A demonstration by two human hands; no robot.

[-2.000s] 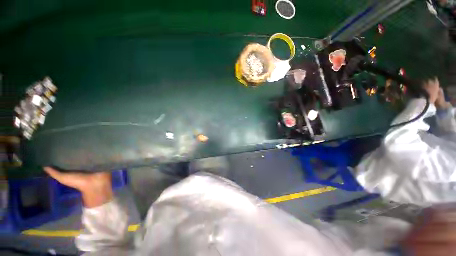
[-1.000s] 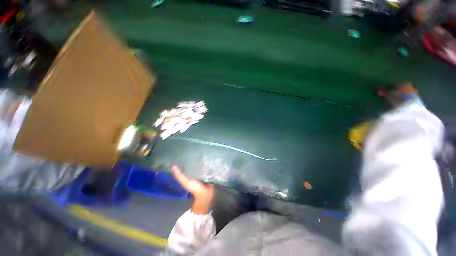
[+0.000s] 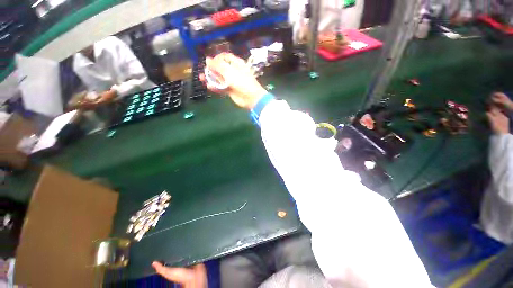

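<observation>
My right hand (image 3: pixel 233 79) reaches far over the green bench towards the black trays, with a blue band on its wrist. Its fingers are closed round a small red-and-white item (image 3: pixel 216 77), blurred and partly covered. My left hand (image 3: pixel 183 274) is at the bench's near edge, thumb out, with nothing seen in it. A loose pile of small silver components (image 3: pixel 149 215) lies at the left. Solder wire (image 3: pixel 197 217) runs from beside it to the right. The solder spool (image 3: pixel 112 253) stands by the cardboard divider (image 3: pixel 67 228).
Black trays with teal parts (image 3: pixel 143 106) lie on the far side. My sleeve partly hides the yellow tape roll (image 3: pixel 326 130) near the black soldering station (image 3: pixel 368 143). A metal post (image 3: pixel 385 56) rises behind. Workers sit opposite and at the right. An orange-brown scrap (image 3: pixel 282 214) lies near the edge.
The view has lifted to show the far side. My right hand has moved from the bench's right side across to the far trays, holding the small item. My left hand stays by the near edge.
</observation>
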